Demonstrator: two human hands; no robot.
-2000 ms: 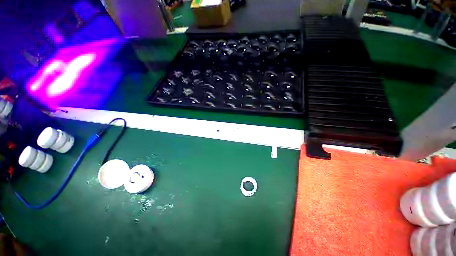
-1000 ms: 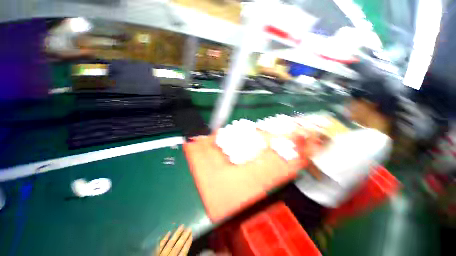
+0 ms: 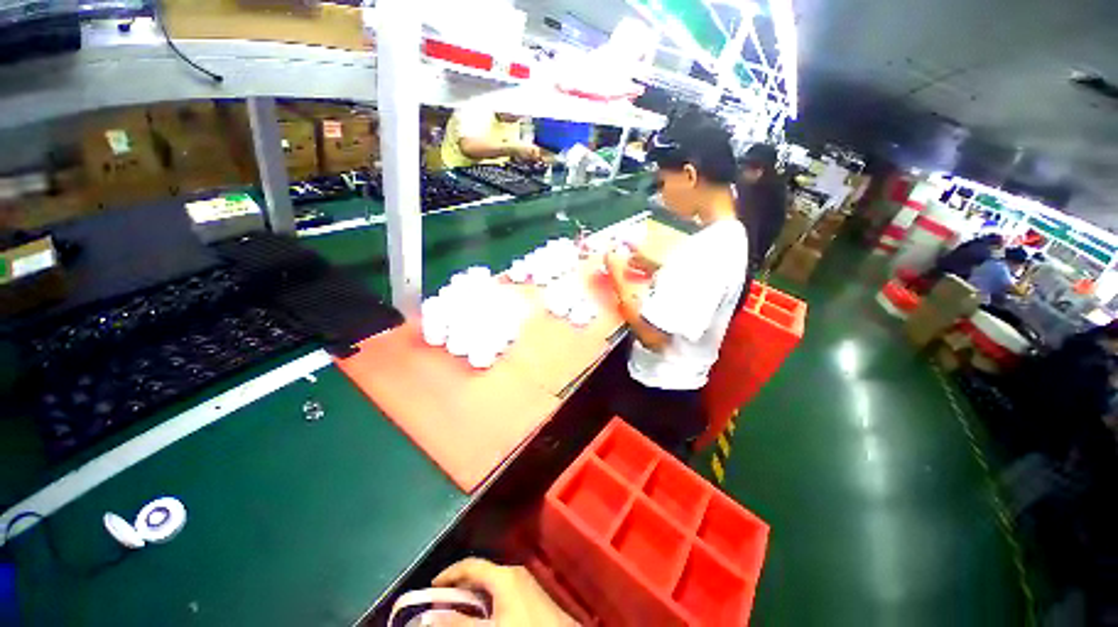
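Note:
A white round unit (image 3: 161,519) lies on the green bench at the lower left, with a white disc (image 3: 123,530) beside it, touching or joined. A small ring (image 3: 313,410) lies further right on the bench. My right hand (image 3: 517,593) is at the bottom edge, between the bench edge and the red crate, partly cut off. Its fingers curve round a white rounded thing (image 3: 438,600), also cut off by the edge; what it is cannot be told. My left hand is not in view.
A red divided crate (image 3: 655,527) stands low at the right of the bench. White units (image 3: 472,321) are stacked on the red-orange mat (image 3: 456,423). A person in a white shirt (image 3: 699,294) works beyond. Black trays (image 3: 159,355) lie behind the white strip. A white post (image 3: 400,159) rises mid-bench.
The view has swung right, away from the bench, bringing the crate and the other person in. My right hand, empty-looking with fingers spread a second ago, now curls round a white thing.

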